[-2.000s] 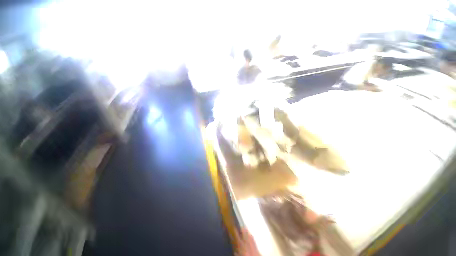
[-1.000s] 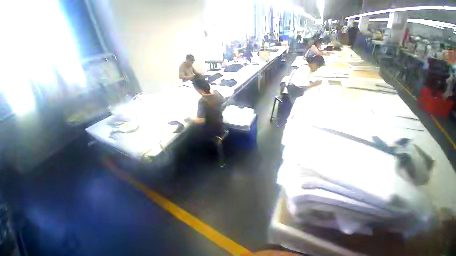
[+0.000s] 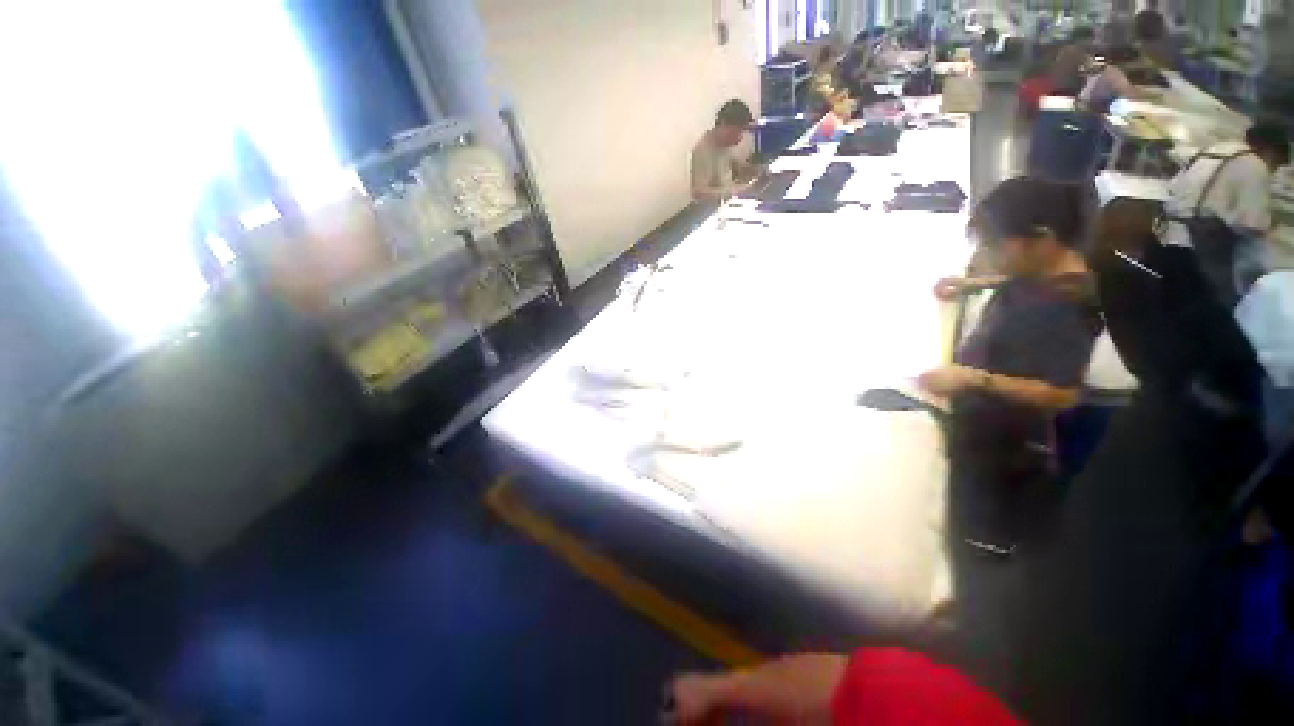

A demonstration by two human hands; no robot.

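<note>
A red sleeve and bare forearm come in at the bottom edge, with my right hand (image 3: 698, 698) at the left end. The hand is small, blurred and partly cut off, so its fingers and anything in it cannot be made out. My left hand is not seen. A long white table (image 3: 795, 482) lies ahead. A small black fabric piece (image 3: 891, 400) lies on it by a standing person's hand. Thin pale strips (image 3: 681, 451) lie near its front left. Black panels (image 3: 830, 185) lie farther back.
The person in dark clothes (image 3: 1029, 312) stands at the table's right side; another (image 3: 721, 153) is at its far left. A rack (image 3: 426, 255) with pale bundles stands by the window, a blurred pinkish patch before it. A yellow line (image 3: 610, 574) runs along the floor. More people are behind, right.
The view has swung left and moved nearer the white table. The table with the white stack has left the picture. The red sleeve and forearm now show at the bottom.
</note>
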